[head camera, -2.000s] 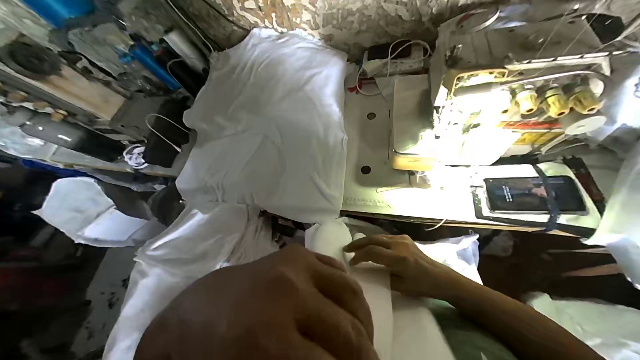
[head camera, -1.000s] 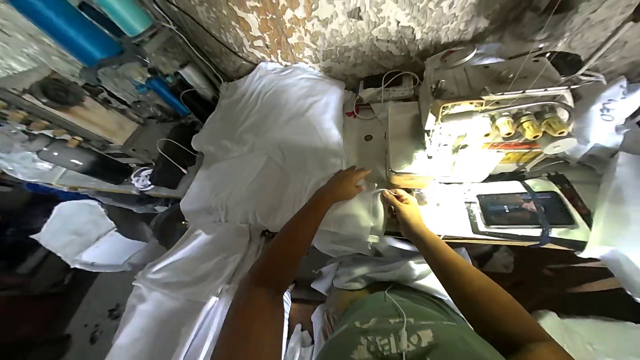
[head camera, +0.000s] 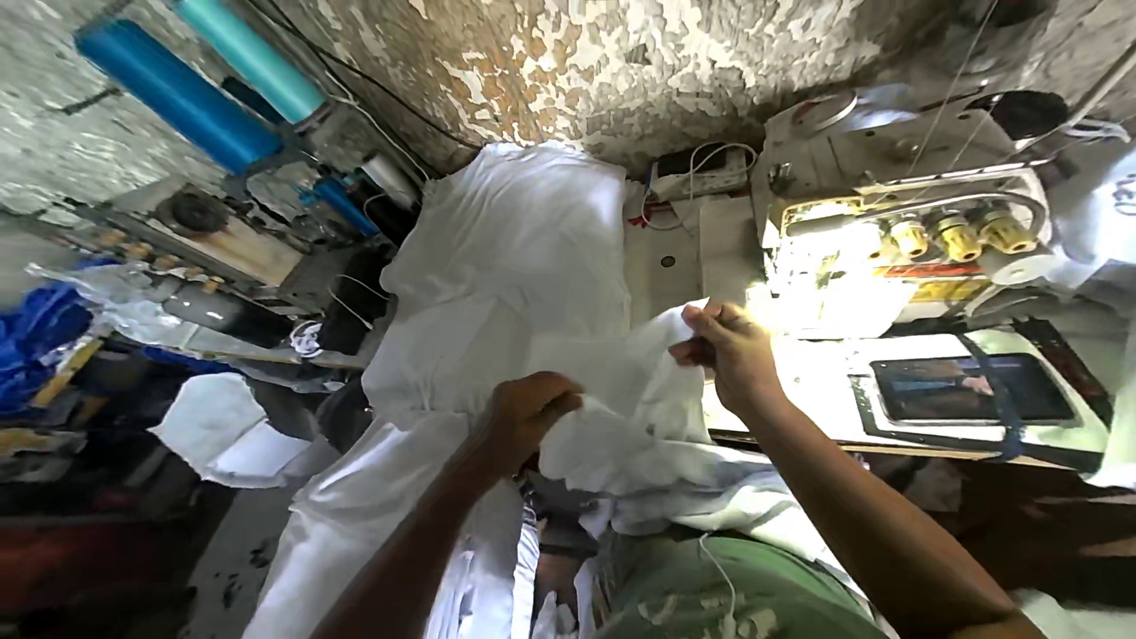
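A piece of white fabric (head camera: 621, 373) is stretched between my two hands at the middle of the head view. My left hand (head camera: 531, 410) pinches its lower left edge. My right hand (head camera: 723, 346) grips its upper right corner between thumb and fingers, just left of the lit sewing machine (head camera: 887, 240). Behind and to the left, a pile of white cloth (head camera: 524, 240) lies over the table and hangs down its front. More white cloth lies across my lap, over a green shirt (head camera: 737, 590).
A phone or tablet (head camera: 972, 389) lies under a dark strap at the right of the table. Thread cones (head camera: 177, 93) and a second machine (head camera: 222, 306) stand at the left. A rough wall (head camera: 568, 71) closes the back. White bags hang at the far right.
One second ago my hands were close together beside the machine; now they are apart, with fabric spread between them. The left hand has moved down and left, the right hand slightly up.
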